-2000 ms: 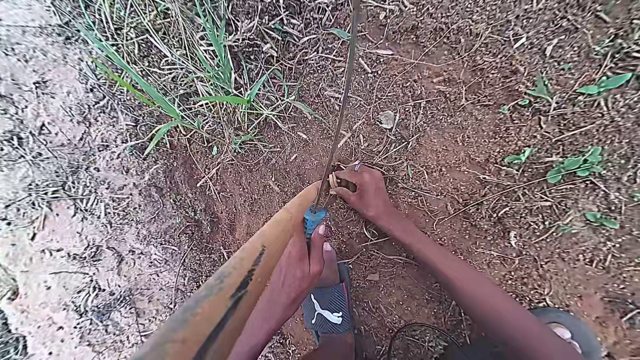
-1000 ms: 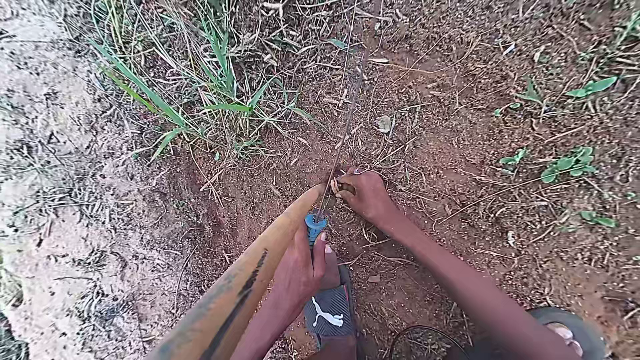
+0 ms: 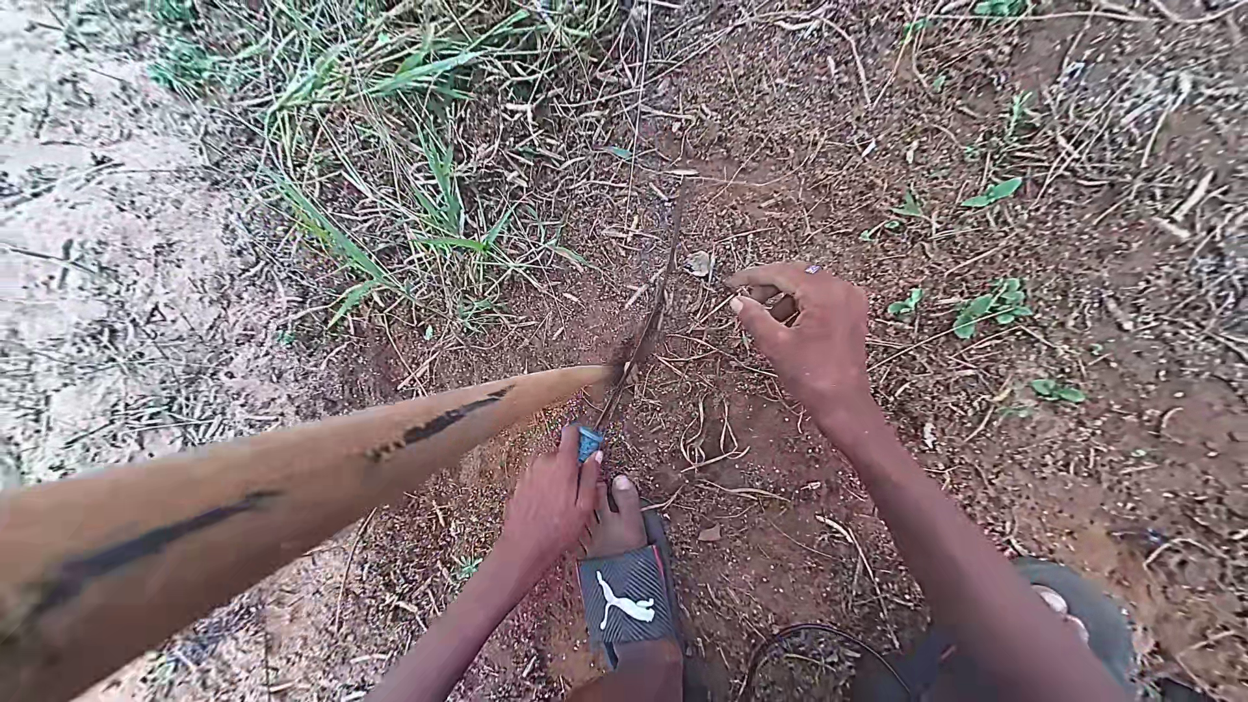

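Note:
A thick tan pole with dark streaks runs from the lower left to the middle of the view, where its narrow end meets a thin dark strand or rod. My left hand is closed around a blue piece, perhaps a handle, just below the pole's end; the dark strand runs up from it. My right hand is raised to the right of the strand, apart from the pole, thumb and forefinger curled towards each other. Whether something thin is between its fingertips is not clear.
Grass tufts grow at the upper left beside pale ground. Reddish soil with dry stems and small green plants lies to the right. A sandalled foot is below my left hand, the other at the lower right. A dark cable-like loop lies between them.
My right hand has moved away from the pole's end, up and to the right. My left hand still holds the blue piece. The view has shifted, and the pole lies flatter across it.

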